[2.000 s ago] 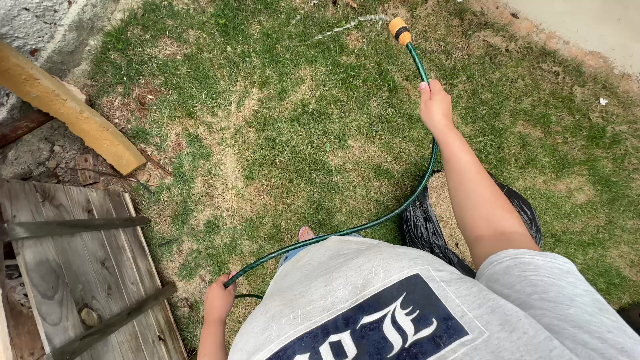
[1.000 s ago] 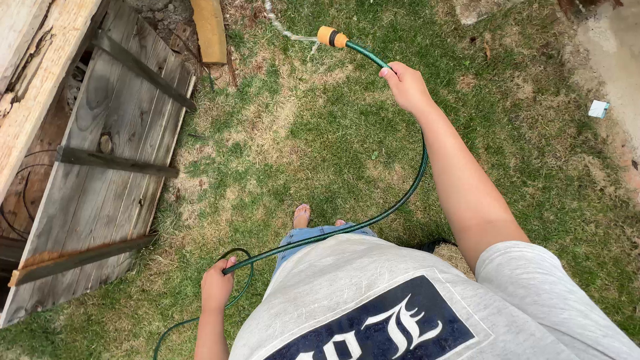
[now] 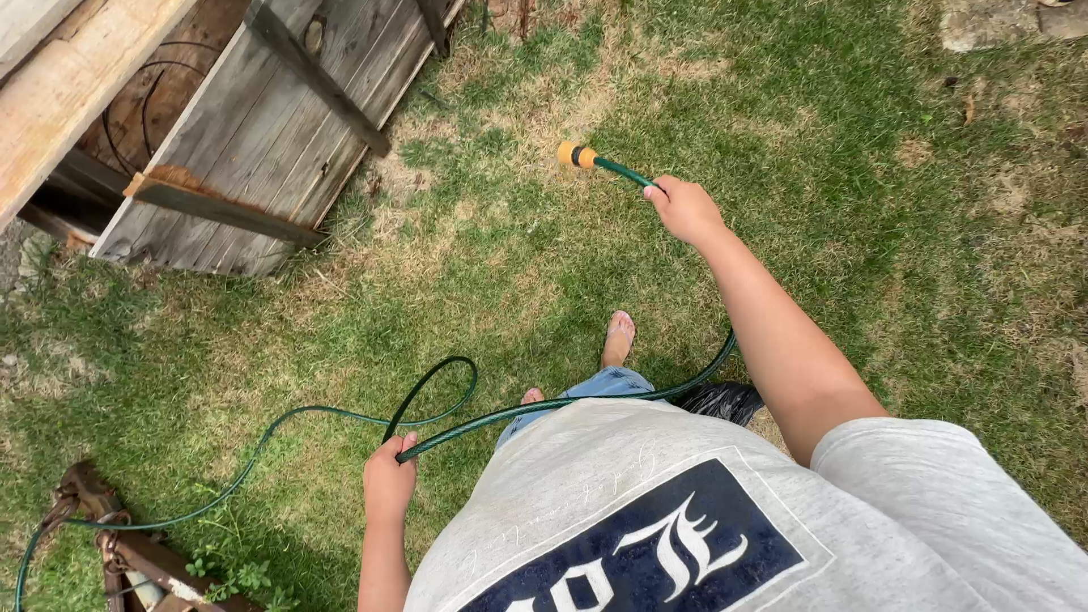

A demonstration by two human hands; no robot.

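My right hand (image 3: 684, 208) grips a green garden hose (image 3: 510, 411) just behind its orange and black hose connector (image 3: 576, 155), which points to the left over the grass. My left hand (image 3: 391, 480) is closed around the same hose lower down, at the left of my grey T-shirt. Between the two hands the hose sags across my front and passes partly behind my right forearm. Beyond my left hand it makes a loop and runs over the grass to the lower left. Whether water leaves the connector is hard to tell.
Weathered wooden boards (image 3: 280, 127) with crosspieces lean at the upper left, beside a pale timber beam (image 3: 81, 93). Rusty metal parts (image 3: 161, 561) lie at the lower left under the hose. A black plastic bag (image 3: 722, 401) stands beside my legs. Paving stones (image 3: 986, 24) are at the upper right.
The view has shifted a lot over the yard. The connector, earlier pointing up and left with a water stream, now points left and sits lower. More hose shows beyond my left hand.
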